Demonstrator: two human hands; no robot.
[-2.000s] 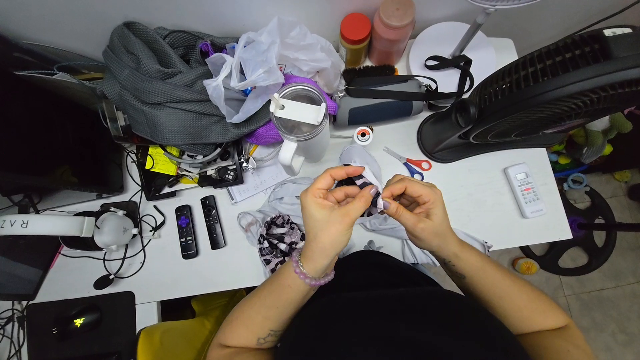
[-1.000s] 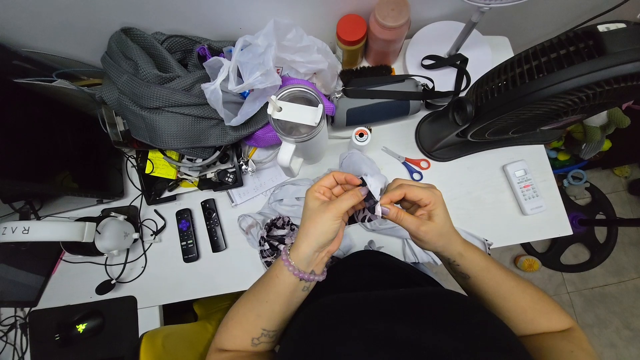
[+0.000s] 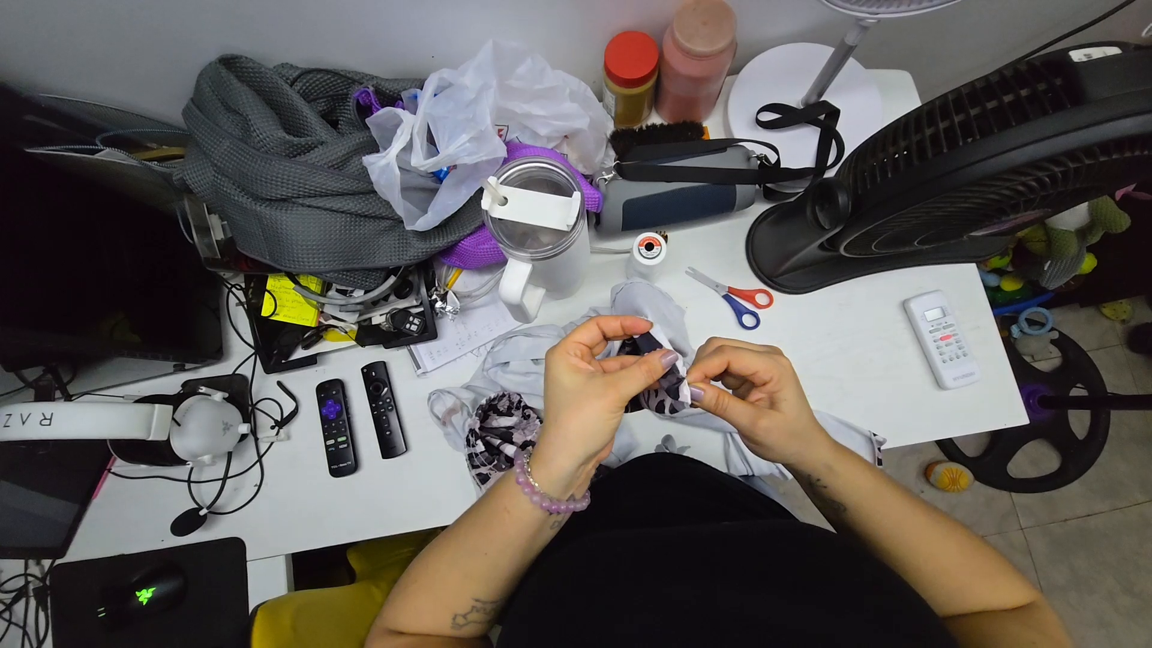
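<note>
My left hand [image 3: 601,387], with a beaded bracelet at the wrist, pinches the edge of a black-and-white patterned fabric [image 3: 664,393] between thumb and fingers. Close on its right, my right hand [image 3: 751,396] pinches the same edge; whether it also holds a needle is too small to tell. Light grey fabric [image 3: 648,310] spreads on the desk under and behind both hands. A bunched patterned part [image 3: 504,436] lies left of my left wrist. Beyond my hands stand a spool of thread [image 3: 648,252] and, to its right, scissors with red and blue handles [image 3: 731,295].
A lidded tumbler [image 3: 540,225] stands behind my left hand, near a plastic bag [image 3: 441,135] and a speaker [image 3: 675,202]. A black fan [image 3: 954,171] and a white remote [image 3: 941,339] are at right. Two black remotes [image 3: 337,427] and a headset [image 3: 207,427] lie left.
The patterned fabric shows more between my hands than one second ago, when light grey fabric stood up there. Both hands stay close together over the cloth.
</note>
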